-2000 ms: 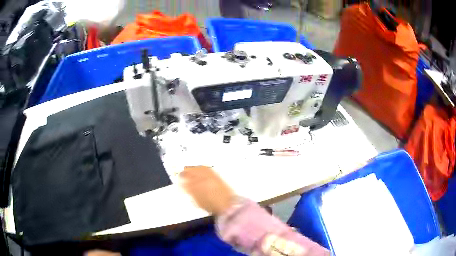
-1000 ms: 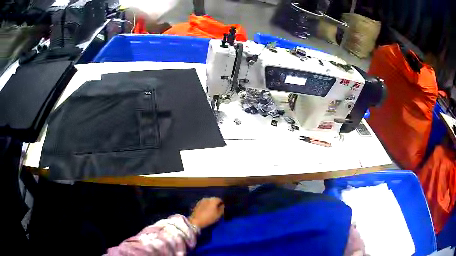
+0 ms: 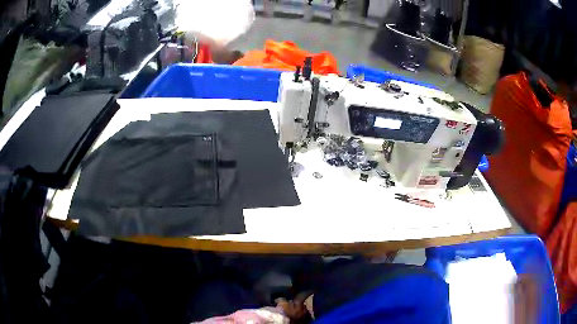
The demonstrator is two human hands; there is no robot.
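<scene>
A black fabric bag panel [image 3: 158, 171] lies flat on the left of the white machine table, its zipped pocket facing up. It is left of the needle area of the white sewing machine [image 3: 386, 126]. My left hand [image 3: 294, 308] is low at the bottom edge, below the table front, dark and partly cut off; its fingers are unclear. A blurred skin-toned shape, apparently my right hand [image 3: 525, 297], is at the right side of the blue bin over the white foam sheets [image 3: 481, 288]; its grip cannot be made out.
Red-handled snips [image 3: 414, 200] and small dark glossy pieces [image 3: 348, 152] lie by the machine. Black panels [image 3: 54, 133] are stacked at far left. A blue bin [image 3: 215, 82] stands behind the table, another blue bin [image 3: 547, 272] at right. Orange sacks [image 3: 528, 152] stand at right.
The view has swung left since the first frame. My right hand has left the table and a blurred shape now shows at the bin. My left hand is lower in view. The panel stays flat.
</scene>
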